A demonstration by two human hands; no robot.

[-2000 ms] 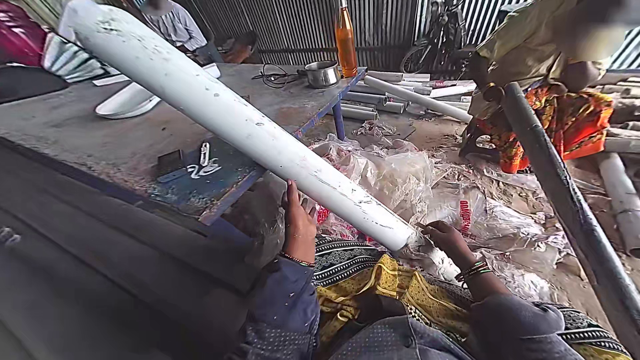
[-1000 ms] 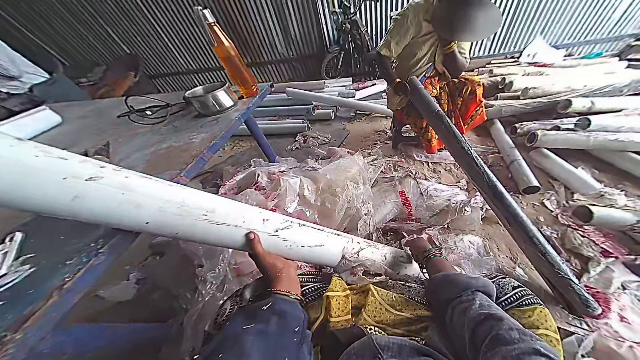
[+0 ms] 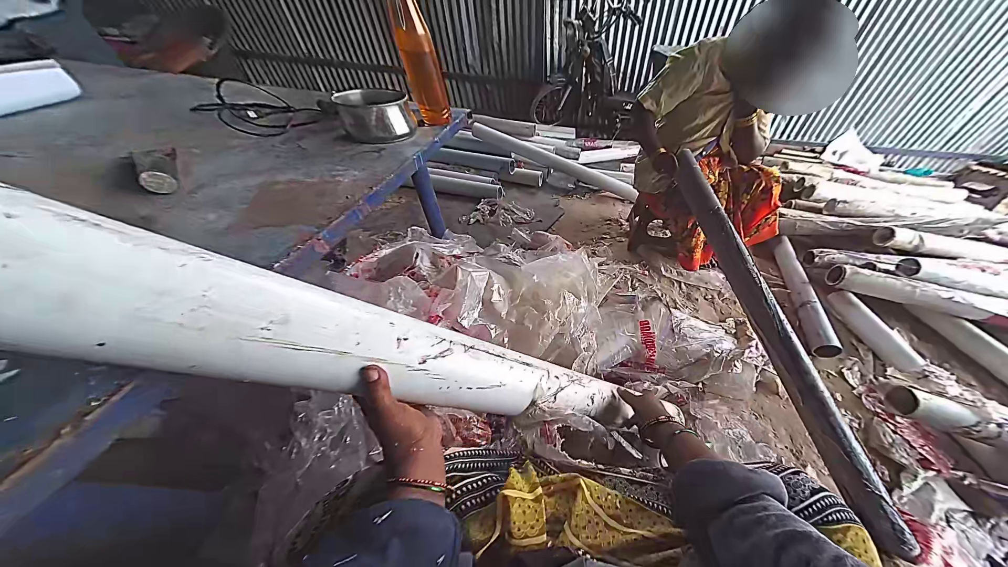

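Note:
A long white pipe (image 3: 260,315) slants from the left edge down to the middle, its surface scuffed. My left hand (image 3: 405,433) holds it from below near its open end, thumb on the near side and fingers hidden behind. Out of that end runs a narrower, crinkled white length (image 3: 579,394), whether wrapping or an inner piece I cannot tell. Around its far part my right hand (image 3: 657,421) is closed. Crumpled clear plastic film (image 3: 512,295) lies heaped behind and beneath the pipe. Patterned yellow and black cloth (image 3: 551,504) covers my lap.
On the blue-edged table (image 3: 260,181) stand a metal pot (image 3: 374,116), an orange bottle (image 3: 421,67), a cable (image 3: 252,110) and a short cylindrical piece (image 3: 156,170). Another person (image 3: 701,118) holds a dark pipe (image 3: 780,331) slanting down at right. Several white pipes (image 3: 913,287) lie on the ground.
My right hand has moved away from my left, and the narrower white length now shows between them beyond the pipe's end. The view has swung to the right.

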